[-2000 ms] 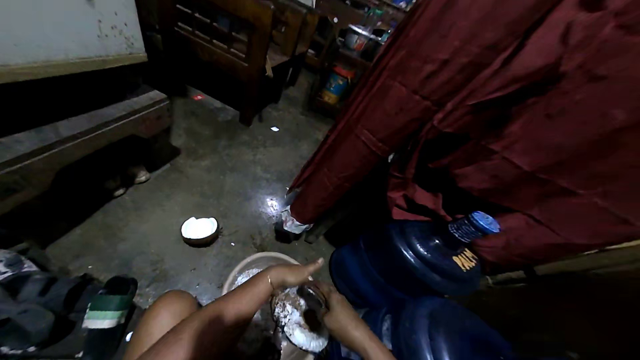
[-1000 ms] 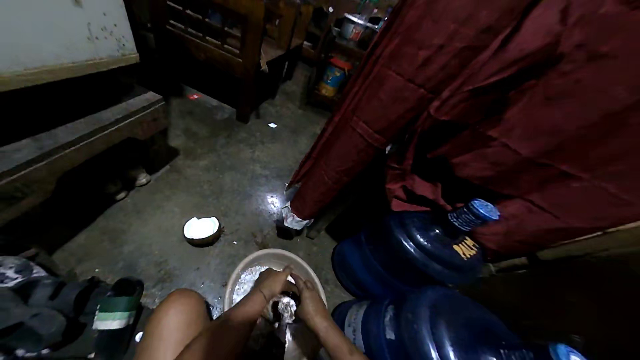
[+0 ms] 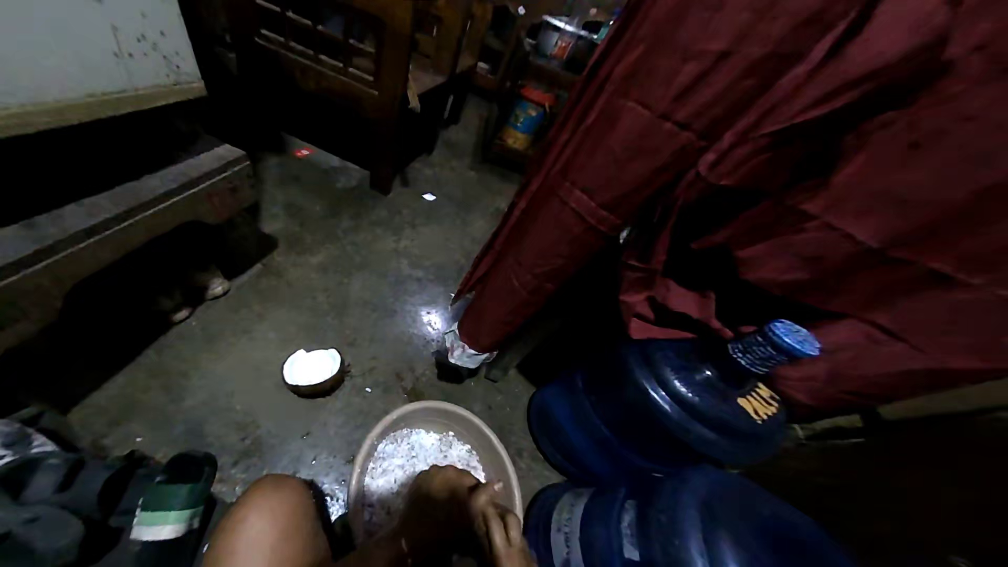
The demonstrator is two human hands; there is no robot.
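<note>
A beige plastic basin (image 3: 358, 472) at the bottom centre holds white grated coconut (image 3: 421, 455). Over the basin, my left hand (image 3: 441, 492) is curled with its knuckles up, and my right hand (image 3: 502, 528) lies close against it at the basin's right side. Whatever lies under or between the hands is hidden, so I cannot tell what either one holds. Half a coconut (image 3: 313, 370) with white flesh facing up rests on the floor, left of and beyond the basin.
Large blue water jugs (image 3: 669, 402) lie right of the basin, below a dark red curtain (image 3: 748, 157). A green and white slipper (image 3: 169, 504) is at lower left. Wooden furniture (image 3: 386, 94) stands at the back, a low ledge (image 3: 118, 205) at left.
Two seconds ago my hands were around a brown-shelled piece with white flesh; now that piece is out of sight. The hands have shifted closer together and lower. The coconut half on the floor has not moved.
</note>
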